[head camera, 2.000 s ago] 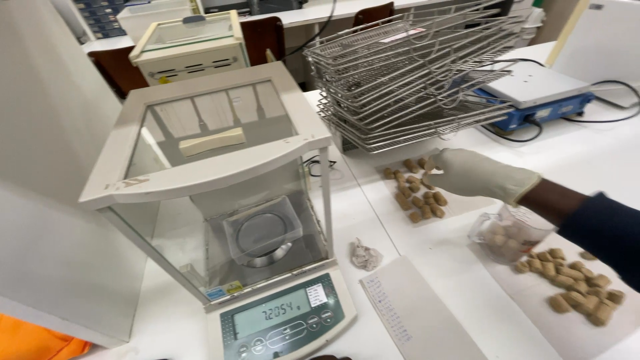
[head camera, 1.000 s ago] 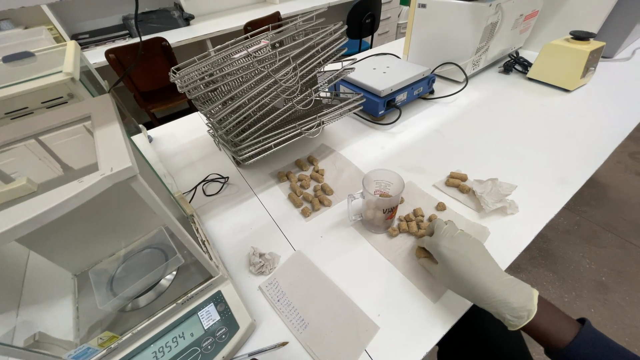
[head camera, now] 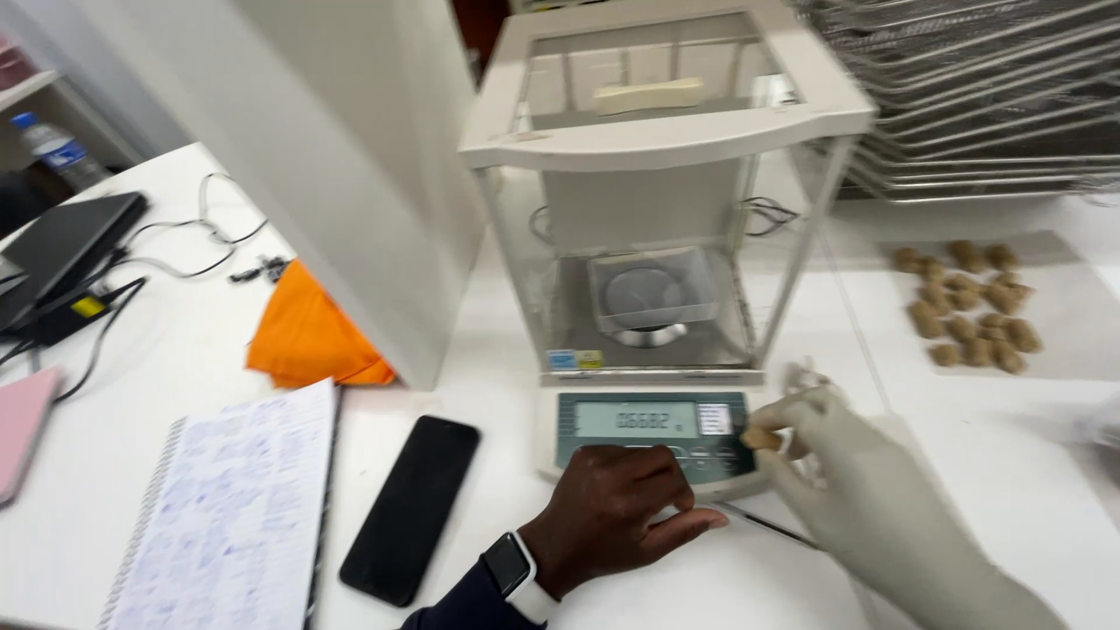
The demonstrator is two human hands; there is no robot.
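My gloved right hand (head camera: 840,472) pinches a small brown pellet (head camera: 763,438) between thumb and fingertips, just right of the keypad of an analytical balance (head camera: 652,437). Bare, with a watch (head camera: 509,560) on the wrist, my left hand (head camera: 626,503) rests over the lower edge of that keypad, its fingers curled. Whether it presses a key cannot be told. A square clear plastic dish (head camera: 652,289) sits on the pan inside the glass chamber. Between my hands lies a thin pen or tool (head camera: 770,525), partly hidden; whether either hand touches it is unclear. The display is lit with digits.
Several brown pellets (head camera: 967,306) lie on paper at the right, below stacked wire racks (head camera: 980,105). A black phone (head camera: 411,512), a spiral notebook (head camera: 232,516) with handwriting and an orange cloth (head camera: 311,328) are at the left, beside a grey upright panel (head camera: 332,175).
The view has swung left to the balance. My right hand has come from the pellets near the plastic mug to the balance, holding a pellet. My left hand is now in view. The balance reading differs.
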